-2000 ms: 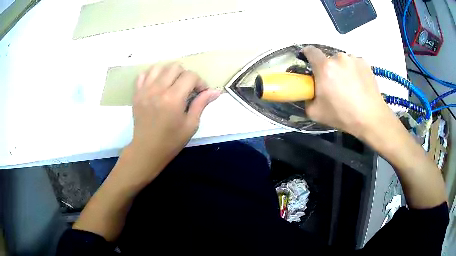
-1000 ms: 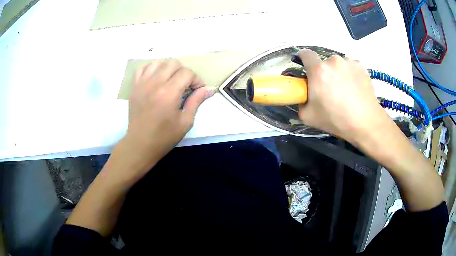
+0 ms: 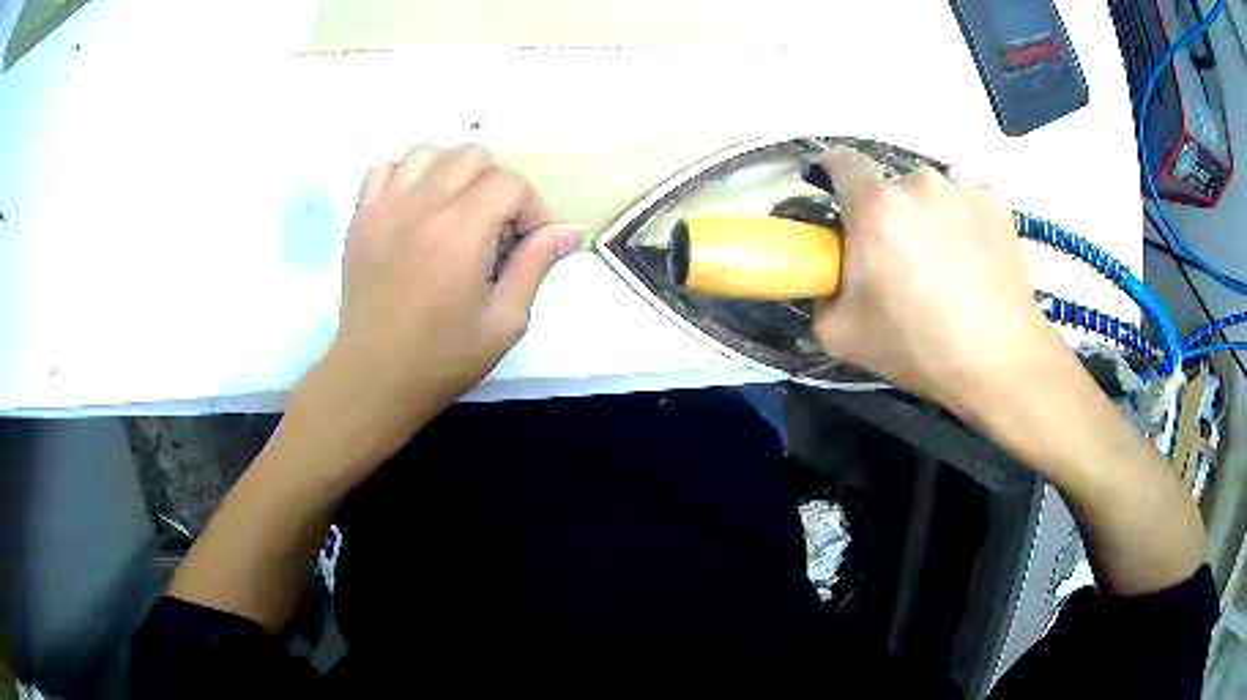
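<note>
A khaki fabric strip [image 3: 591,181] lies on the white table near its front edge. My left hand [image 3: 440,267] covers the strip's left end, and its thumb and finger pinch the near long edge just ahead of the iron's point. My right hand [image 3: 927,267] is closed around the yellow-orange handle of the steam iron [image 3: 745,328]. The iron's point faces left and its soleplate covers the right part of the strip. The fold under my fingertips is too small to make out.
More khaki pieces [image 3: 547,25] lie at the far middle, and another khaki piece [image 3: 34,25] at the far left. A dark iron rest [image 3: 1019,62] is at the far right of the white table [image 3: 178,274]. Blue spiral hoses [image 3: 1087,246] trail right. A red-and-black box [image 3: 1187,151] stands beyond.
The strip has shifted right under my left hand, so its left end no longer shows. The table and far pieces sit further right in view. Both hands keep their grips.
</note>
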